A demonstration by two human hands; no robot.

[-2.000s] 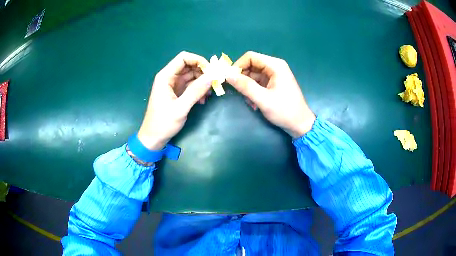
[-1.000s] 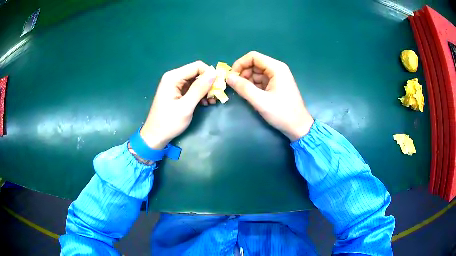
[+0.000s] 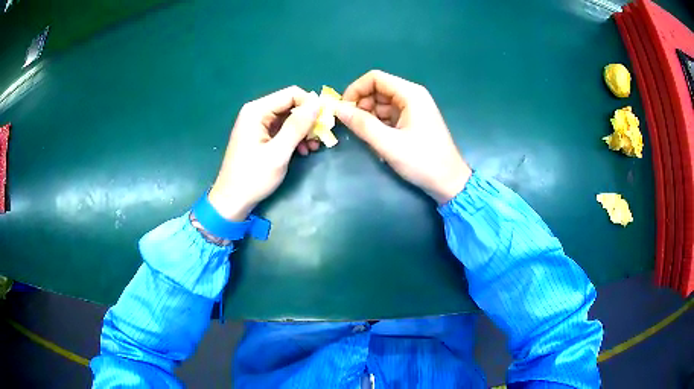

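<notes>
A crumpled bunch of yellow tape pieces (image 3: 326, 129) is held between my two hands above the green mat, with short ends sticking out above and below. My left hand (image 3: 266, 144) pinches it between thumb and fingers from the left. My right hand (image 3: 403, 129) pinches its upper right part between thumb and forefinger. The fingertips partly hide the bunch. A blue wrist strap (image 3: 228, 222) is around my left wrist, with a short end sticking out.
At right on the green mat (image 3: 487, 61) lie a smooth yellow lump (image 3: 617, 80), a ragged lump (image 3: 625, 132) and a small flat scrap (image 3: 615, 209). Beside them stands a stack of red foam pads (image 3: 660, 152). A red item (image 3: 4, 167) is cut off at the left edge.
Both hands have shifted slightly, staying close together around the bunch. The bunch has changed shape and tilt between the fingers. My left fingers now cover more of it than two seconds ago.
</notes>
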